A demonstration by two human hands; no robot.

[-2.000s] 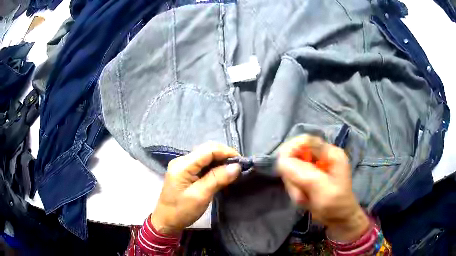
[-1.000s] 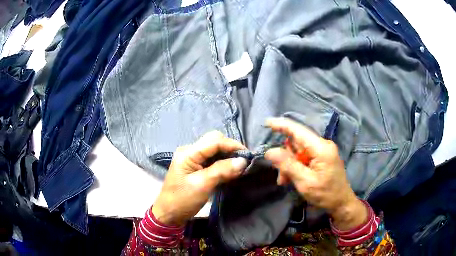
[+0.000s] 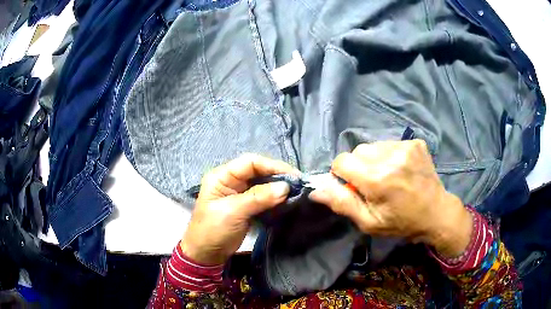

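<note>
A denim jacket (image 3: 241, 72) lies inside out on the white table, its grey-blue side up, with a raised inside seam down the middle. A white care label (image 3: 289, 72) stands on that seam. My left hand (image 3: 238, 208) pinches a dark seam edge of the jacket between thumb and fingers. My right hand (image 3: 396, 193) holds the thread snips (image 3: 353, 188); only a bit of orange handle shows between the fingers. The blades point at the pinched edge and are mostly hidden or blurred. Any loose thread is too small to tell.
Dark blue denim garments (image 3: 90, 127) lie at the left, with near-black pieces (image 3: 21, 181) beyond. The white table (image 3: 151, 220) ends just below my hands. A jacket part hangs over its edge towards my lap. Metal buttons line the jacket's right edge.
My right hand has turned over, knuckles up, and its fingers have closed round the snips near my left fingertips. The left hand keeps its pinch. The jacket's upper part has shifted slightly upwards.
</note>
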